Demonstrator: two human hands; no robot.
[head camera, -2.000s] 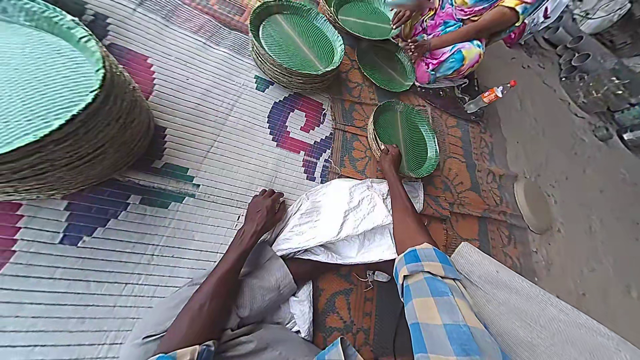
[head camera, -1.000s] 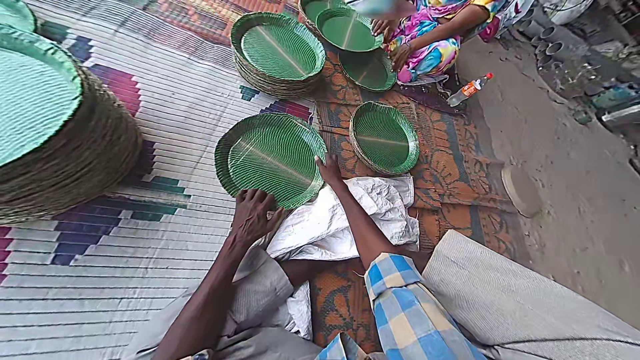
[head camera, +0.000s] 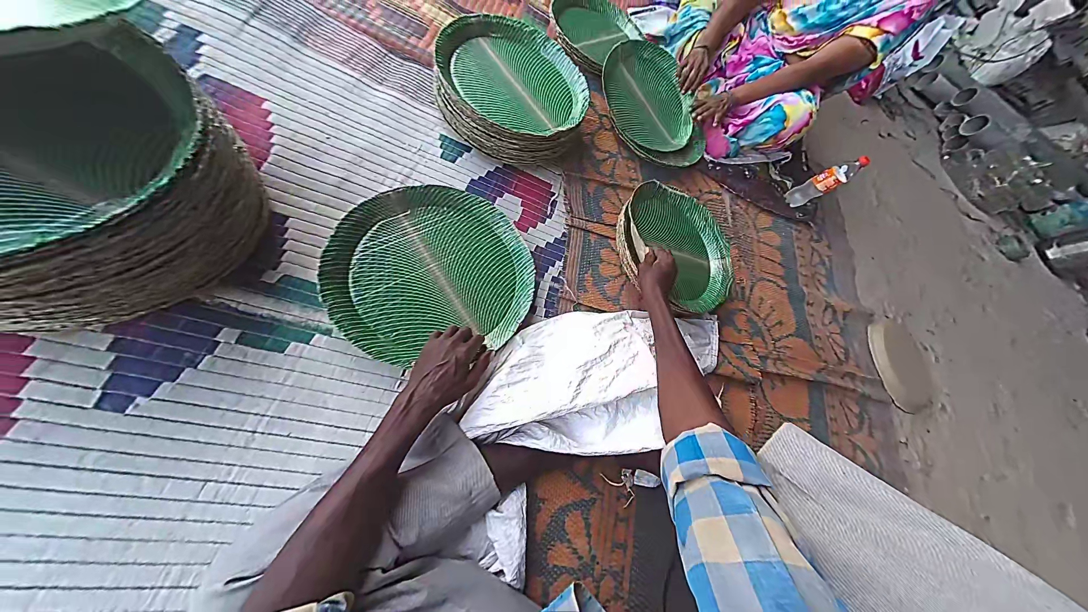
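Observation:
A round green leaf-pattern plate (head camera: 425, 263) lies on the striped mat at centre left. My left hand (head camera: 448, 365) is at its lower edge, fingers curled over the rim. To the right, my right hand (head camera: 657, 274) grips the near left rim of a green plate (head camera: 680, 242) on a small stack, where a pale underside shows at the edge. A white sack cloth (head camera: 578, 382) lies over my lap between my forearms.
A tall plate stack (head camera: 127, 221) stands at far left, a shorter one (head camera: 510, 85) at top centre. A person in bright patterned clothes touches another plate (head camera: 648, 98). Beyond are a plastic bottle (head camera: 824, 182) and a round pale object (head camera: 899, 365) at the mat's edge.
One second ago both hands were at the large plate over the mat; my right hand has since moved right to the small stack. Two seconds ago no plate lay by my left hand.

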